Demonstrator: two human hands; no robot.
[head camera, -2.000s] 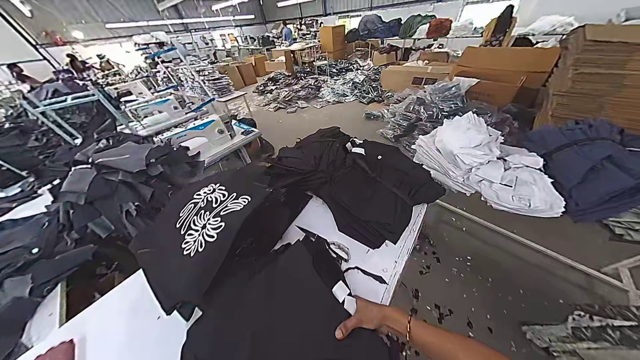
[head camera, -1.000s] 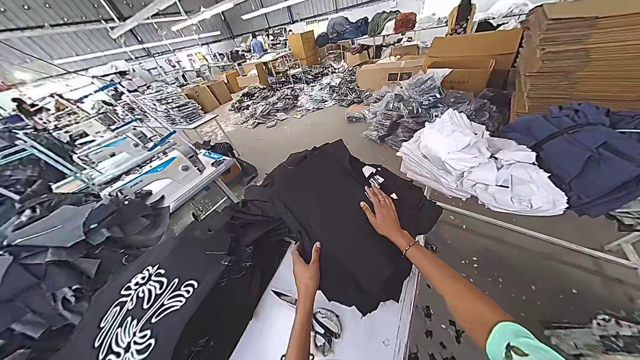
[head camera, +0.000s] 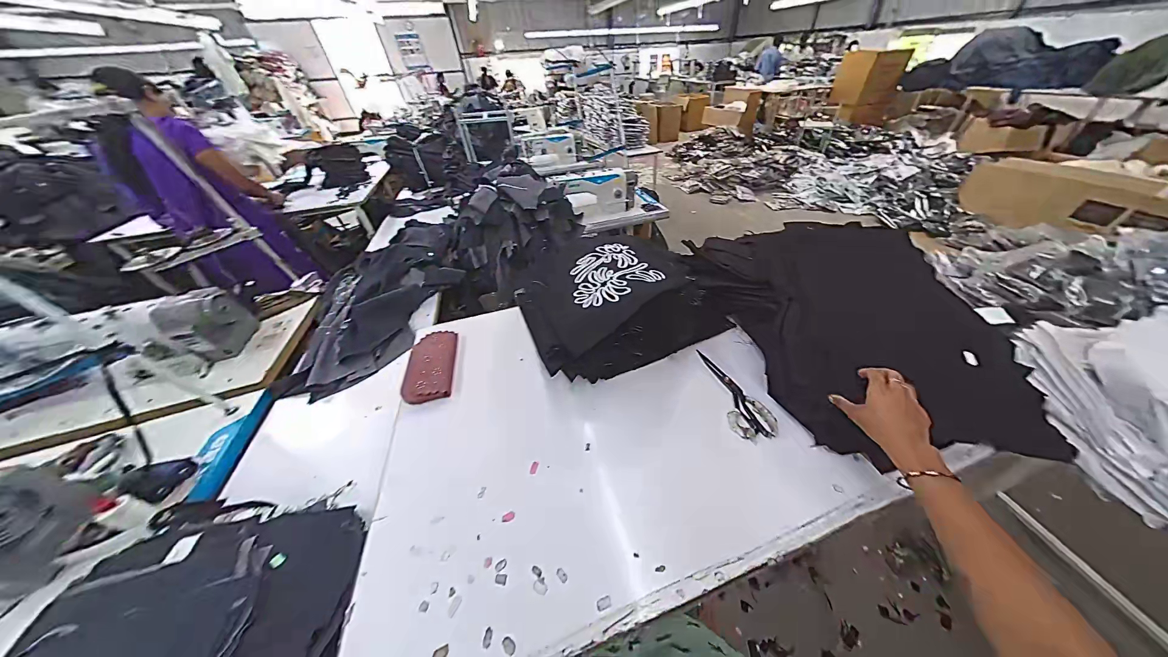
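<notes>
My right hand (head camera: 890, 415) rests with fingers apart on a stack of black fabric pieces (head camera: 876, 310) at the right end of the white table (head camera: 511, 438). A small white label lies on that stack. Left of it, a pile of black fabric with a white leaf-like print (head camera: 616, 287) sits on the table. Metal fabric scissors (head camera: 744, 401) lie between the two piles, near my right hand. Farther left is a reddish-brown scalloped case (head camera: 430, 367). My left hand is out of view.
Dark fabric pieces (head camera: 201, 584) lie at lower left beside a sewing machine (head camera: 182, 333). White fabric (head camera: 1109, 392) is stacked at right. A person in purple (head camera: 201, 173) stands at a far-left table. Scraps dot the tabletop and floor; cardboard boxes (head camera: 1058, 196) stand behind.
The view has swung left. One second ago both hands were on the black stack; now only my right hand is on it, and my left hand has gone out of view.
</notes>
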